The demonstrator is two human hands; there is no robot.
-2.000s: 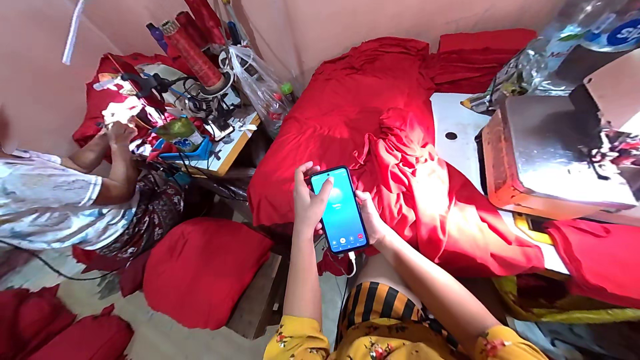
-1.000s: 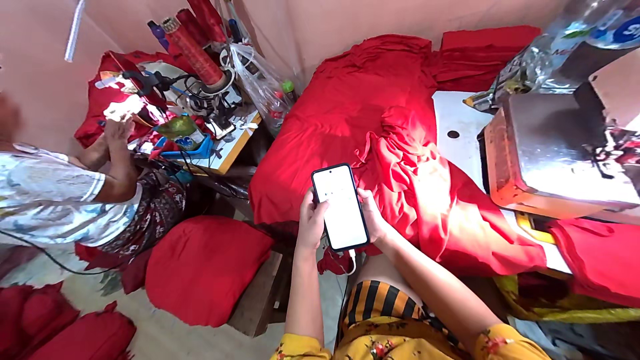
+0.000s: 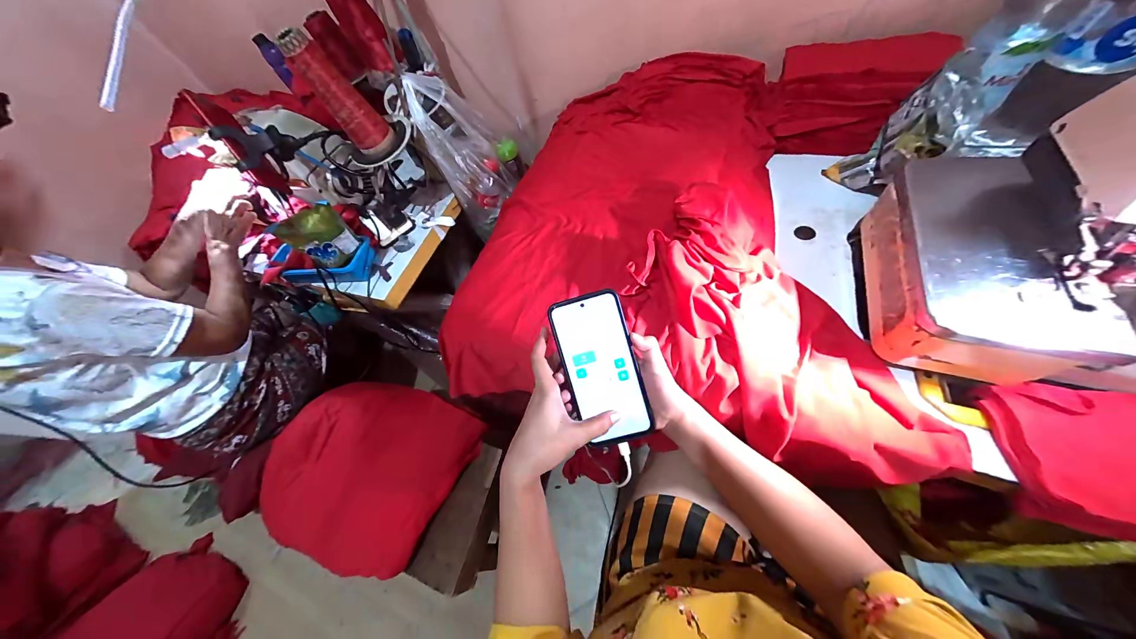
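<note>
A smartphone in a dark case is held upright above my lap, its screen lit white with small teal shapes. My left hand grips its left side, the thumb over the lower part of the screen. My right hand holds the right edge. A white cable is plugged into the phone's lower end. Just beyond the phone, crumpled red fabric is spread over the white table, brightly lit on one part.
At left, a person sits working at a cluttered table with a red thread cone and a blue tray. Red cloth covers a wooden seat. A metallic box-shaped machine and plastic bottles stand at right.
The phone's screen has gone from blue to white, and now shows teal shapes. My left thumb has moved down to the lower part of the screen.
</note>
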